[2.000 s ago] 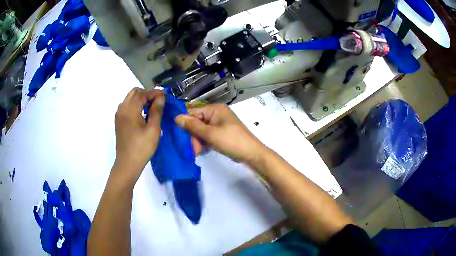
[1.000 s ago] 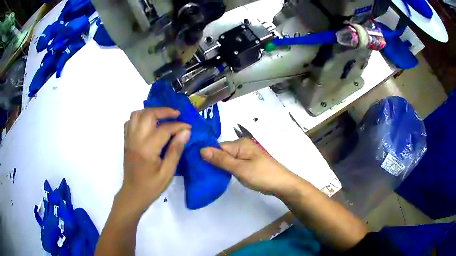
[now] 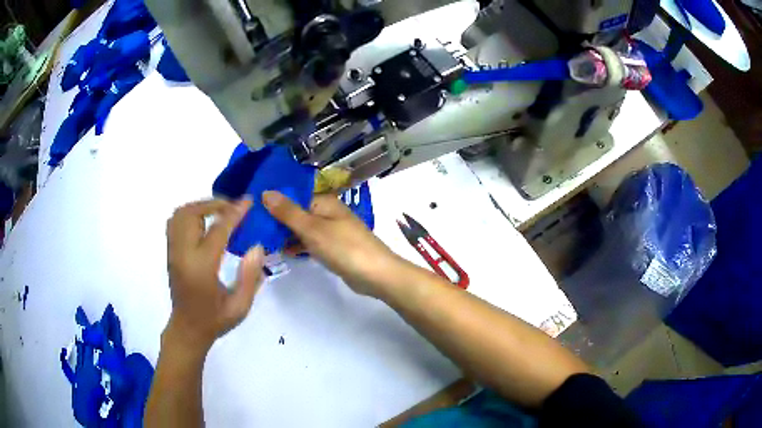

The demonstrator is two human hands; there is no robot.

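A blue pouch (image 3: 280,180) lies under the needle end of the off-white sewing machine (image 3: 468,117), beside the yellowish piece (image 3: 332,178). My right hand (image 3: 322,230) rests on the pouch, fingers partly under its near edge. My left hand (image 3: 215,263) is at the pouch's left side, blurred, thumb and fingers apart; whether its fingertips touch the fabric is unclear. Blue tape (image 3: 518,73) runs into the folder (image 3: 409,84) at the green dot. Blue fabric with white print shows right of my right hand. The presser foot area is partly hidden.
Thread snips (image 3: 434,252) with red handles lie on the white table (image 3: 351,351), right of my right hand. Blue pouch piles sit at the lower left (image 3: 109,372) and upper left (image 3: 109,63). A clear plastic bag (image 3: 660,234) with blue contents is at the right.
The pouch has moved up and left, and now lies bunched near the needle end. My right hand has moved up-left with it, uncovering the snips. My left hand has drawn left and opened.
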